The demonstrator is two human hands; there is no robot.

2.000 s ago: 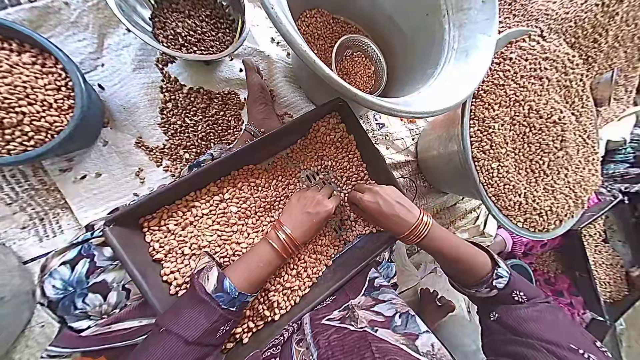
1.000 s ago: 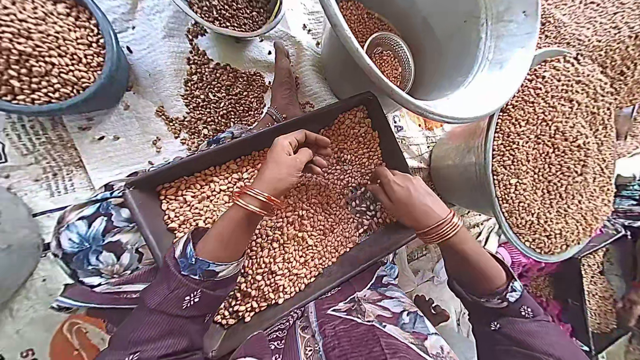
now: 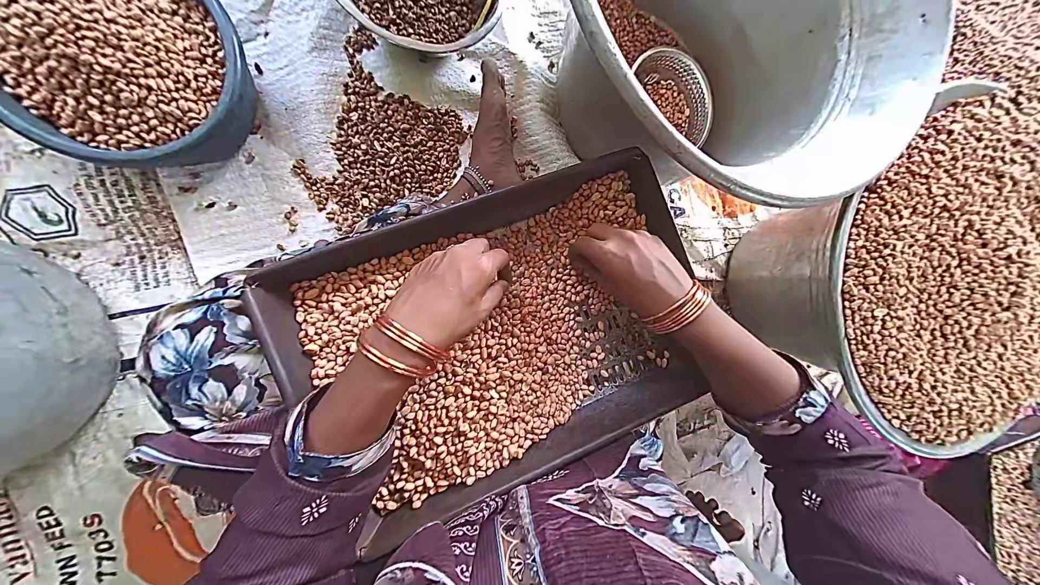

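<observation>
A dark rectangular tray (image 3: 561,451) with a perforated bottom rests tilted across my lap, spread with light brown nuts or seeds (image 3: 487,406). My left hand (image 3: 455,284) hovers over or touches them left of the middle, its fingers curled; whether it pinches anything is hidden. At the right part of the tray, my right hand (image 3: 630,264) reaches down among the seeds with bent fingers, the tips out of sight. Bare slotted bottom shows just below the right wrist, with a few loose seeds on it. Both wrists bear bangles.
A blue tub (image 3: 236,97) of seeds stands upper left. Darker seeds (image 3: 398,146) lie on the sacking near a foot (image 3: 494,134) and a metal bowl (image 3: 431,47). Upper right is a big metal pot (image 3: 812,191) holding a small strainer (image 3: 708,89); a seed-filled pot (image 3: 788,276) stands right.
My left hand has come down from its raised place toward the seeds. My right hand has moved up the tray, and the slotted patch below it shows more bare.
</observation>
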